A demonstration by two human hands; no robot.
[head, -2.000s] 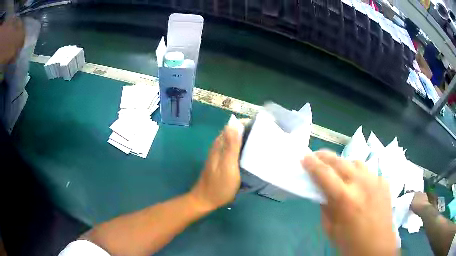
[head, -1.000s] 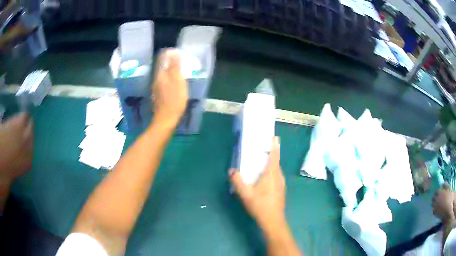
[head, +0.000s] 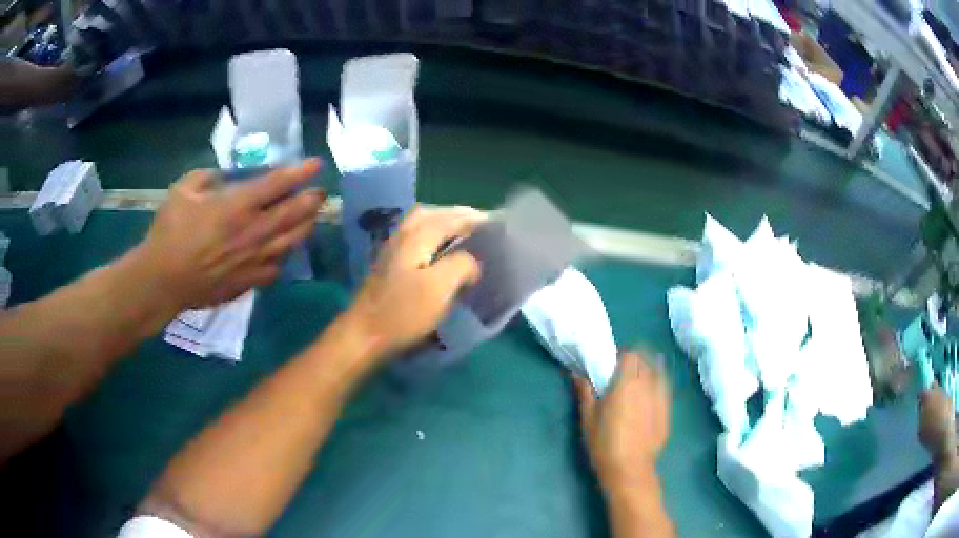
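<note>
My left hand (head: 415, 282) grips an open retail box (head: 489, 278), tilted with its open end up to the right; it is blurred. My right hand (head: 631, 426) holds a white wrapped device (head: 573, 321) by its lower end, with the other end close to the box's opening. Two printed boxes stand upright behind, flaps up: the nearer one (head: 376, 194) and one on its left (head: 265, 100), each with a wrapped device's pale top showing. Several wrapped devices (head: 773, 336) lie in a row at the right.
Another person's hand (head: 226, 231) reaches in from the left, in front of the left standing box. Leaflets (head: 216, 328) lie partly under that arm. A small white stack (head: 66, 197) sits by the pale strip (head: 641, 244). Another person's hand (head: 934, 420) is at the right edge.
My left hand has moved from the standing boxes onto the open box. My right hand has let go of the box and taken a wrapped device. Another person's hand has come in from the left.
</note>
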